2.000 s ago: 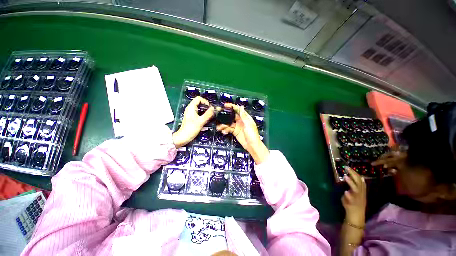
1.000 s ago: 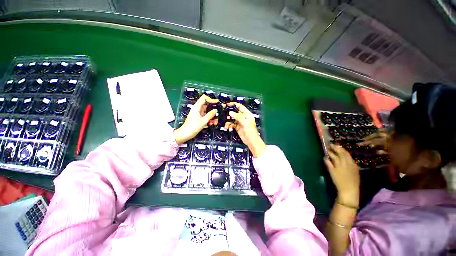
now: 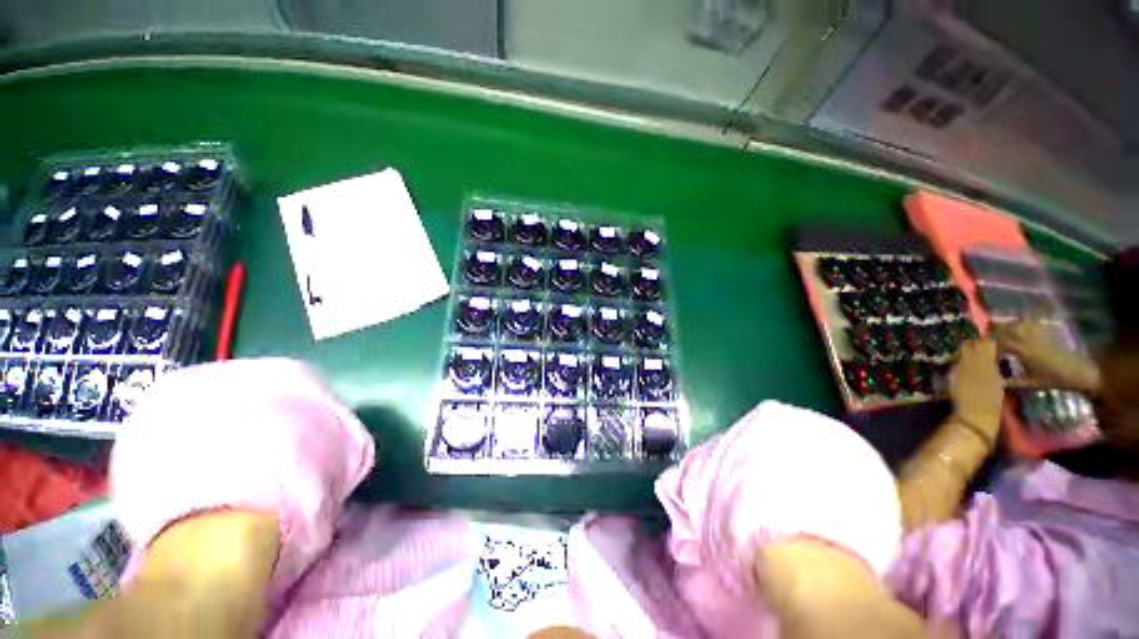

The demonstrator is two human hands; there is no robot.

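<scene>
A clear blister tray (image 3: 556, 467) lies in front of me, its pockets filled with round black units (image 3: 566, 322) that carry small white labels. Its front row differs: a pale round piece (image 3: 465, 432) at left, dark round units (image 3: 562, 432) in the middle and at right, and two pockets with no dark unit showing. My two forearms in pink sleeves are bent back at the bottom of the picture, left and right of the tray. Only bare wrist or forearm skin shows there, blurred. Both hands are cut off by the bottom edge, so what they hold is hidden.
A white sheet (image 3: 375, 256) with a black pen (image 3: 307, 221) lies left of the tray. Farther left are a red pen (image 3: 232, 310) and stacked filled trays (image 3: 125, 237). A calculator (image 3: 100, 562) is bottom left. At right, a neighbour's hands reach over a unit board (image 3: 829, 327) and red-orange tray (image 3: 968, 225).
My hands have left the tray's middle and moved back towards me, out of the picture. The units under them are now uncovered. The neighbour's hands have shifted right.
</scene>
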